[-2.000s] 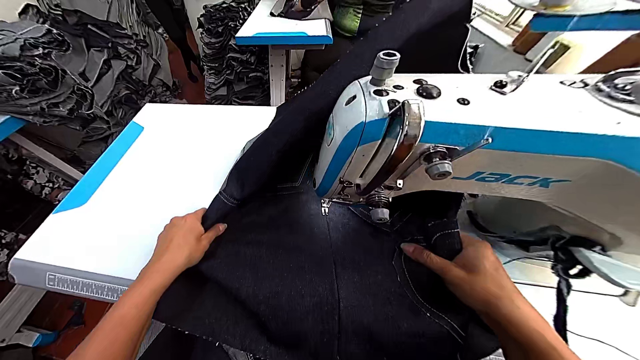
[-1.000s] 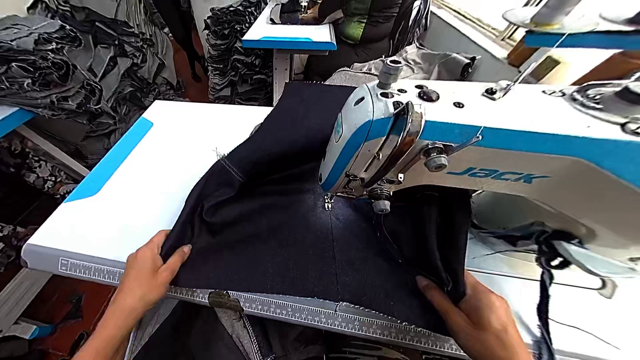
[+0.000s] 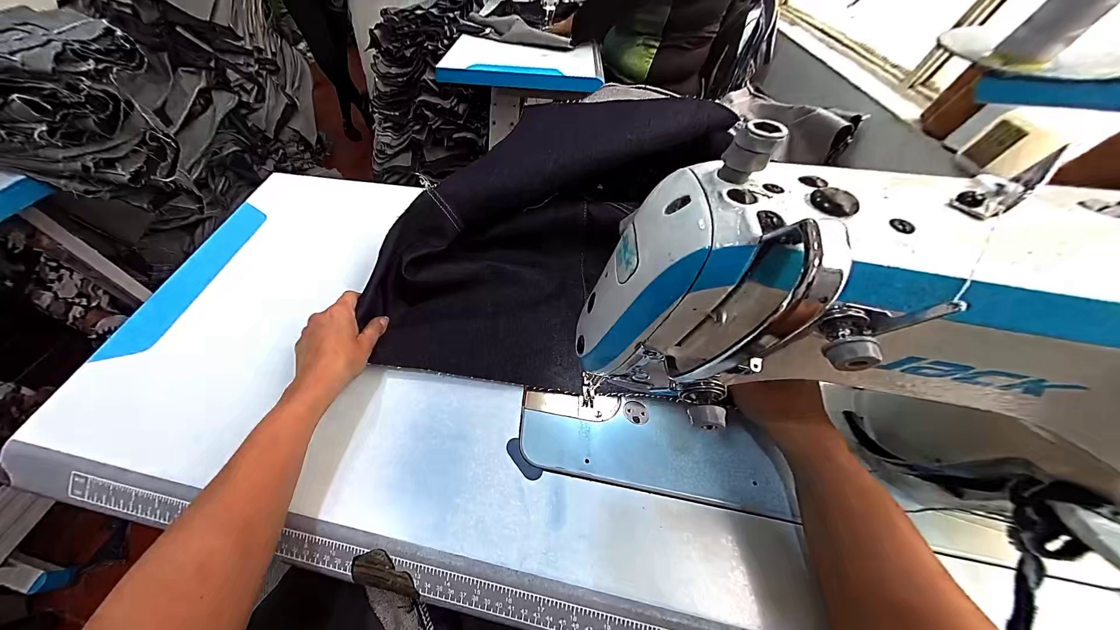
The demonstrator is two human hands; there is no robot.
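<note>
A dark denim garment piece (image 3: 499, 297) lies on the white sewing table (image 3: 394, 490), its near edge reaching the presser foot (image 3: 589, 389) of a Jack sewing machine (image 3: 700, 271). At the piece's left edge, my left hand (image 3: 337, 341) grips the cloth between thumb and fingers. My right hand (image 3: 774, 398) reaches under the machine arm, right of the needle area; its fingers are hidden behind the machine head, so its hold cannot be told. The metal needle plate (image 3: 647, 446) is uncovered in front of the foot.
Piles of grey and black cut fabric (image 3: 131, 105) stand at the back left. Another blue-edged table (image 3: 525, 61) and a seated person (image 3: 674, 44) are behind. A ruler strip (image 3: 455, 591) runs along the front edge. Black cloth strips (image 3: 1032, 525) hang at the right.
The denim has moved away from me past the presser foot, baring the plate and near tabletop. Both hands have moved forward, the right one now partly behind the machine head.
</note>
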